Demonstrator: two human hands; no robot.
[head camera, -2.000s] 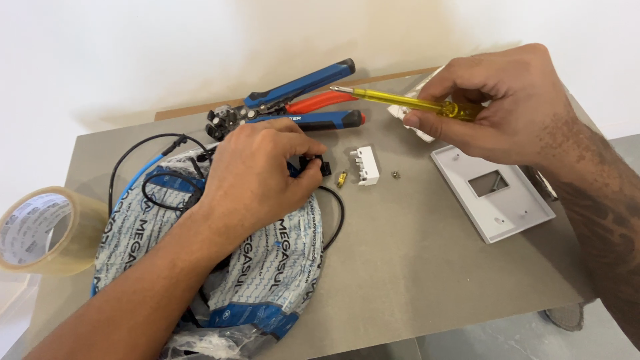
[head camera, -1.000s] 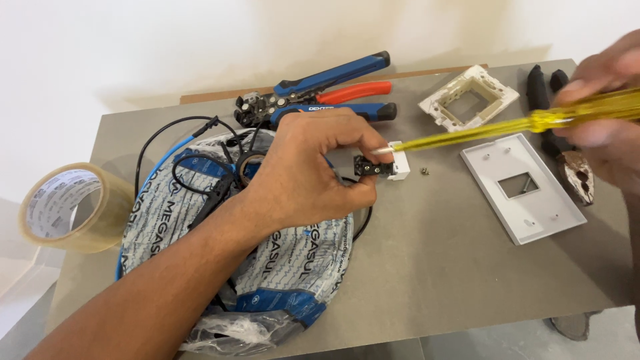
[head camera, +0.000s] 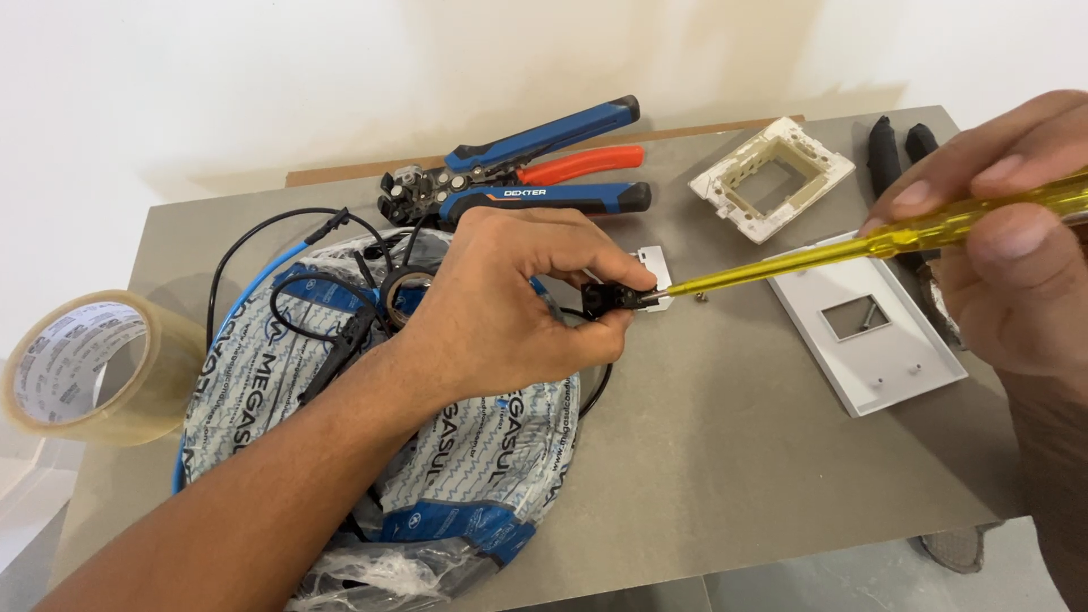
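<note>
My left hand (head camera: 527, 297) pinches a small black electrical module (head camera: 605, 299) between thumb and fingers. My right hand (head camera: 994, 229) grips a screwdriver (head camera: 782, 262) with a transparent yellow handle and sleeve. Its metal tip meets the right end of the black module. Just behind that module lies a white plastic module piece (head camera: 654, 259), partly covered by my fingers. A small metal screw (head camera: 701, 297) rests on the table beside it. My left wrist passes over a plastic-wrapped coil of cable (head camera: 459, 450).
Wire strippers (head camera: 544, 170) lie behind my left hand. A white-spattered mounting frame (head camera: 769, 180), a white faceplate (head camera: 867, 323) and black-handled pliers (head camera: 884, 157) lie right. Clear packing tape (head camera: 85, 365) stands at the left edge. Black and blue wires (head camera: 255, 289) and a tape roll (head camera: 399, 293) lie on the coil.
The mounting frame, at my right hand two seconds ago, lies on the table. My left hand has lifted the black module, and the screwdriver tip has come to it. The view has shifted.
</note>
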